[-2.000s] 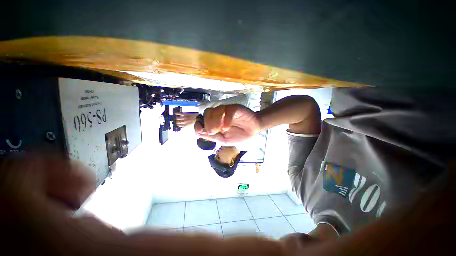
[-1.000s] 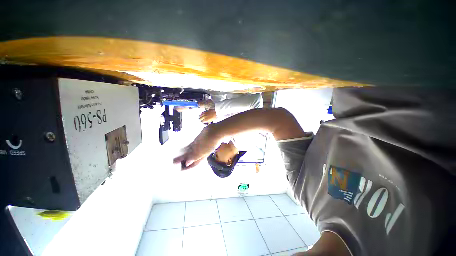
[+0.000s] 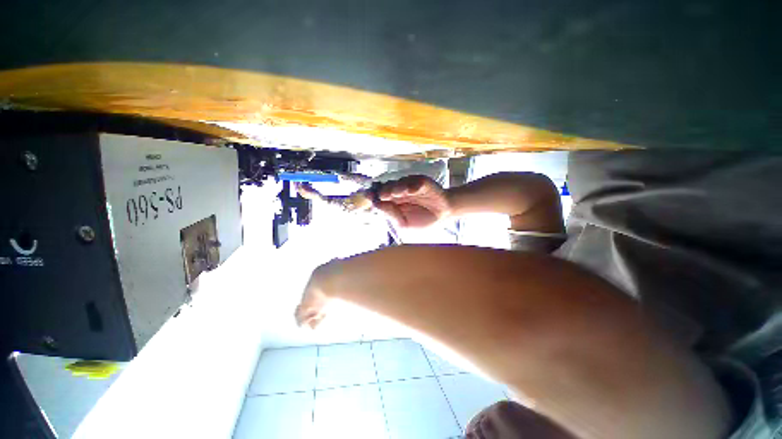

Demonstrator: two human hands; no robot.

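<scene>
The view is upside down and from the side, with the bench at the top. My left hand [image 3: 416, 202] is beyond the near arm, with a small dark part [image 3: 374, 194] at its fingertips. My right forearm crosses the lower middle, large and close. My right hand [image 3: 312, 300] is at its far end, small and washed out by glare, with curled fingers; what it holds cannot be told. The white-grey screw feeder [image 3: 163, 223], marked PS-560, with a black panel and a metal mechanism, stands at the left, apart from both hands.
The yellow-orange pad [image 3: 257, 90] and dark green mat [image 3: 429, 51] span the top. Dark parts [image 3: 257, 165] and a blue strip [image 3: 310, 177] lie behind the feeder. Another person's hand [image 3: 330, 199] shows there. My grey shirt [image 3: 634, 231] fills the right. Pale tiles [image 3: 343, 377] show low.
My left hand has moved back from low in the middle to the upper right of there. My right forearm has come into view and hides the other person's head.
</scene>
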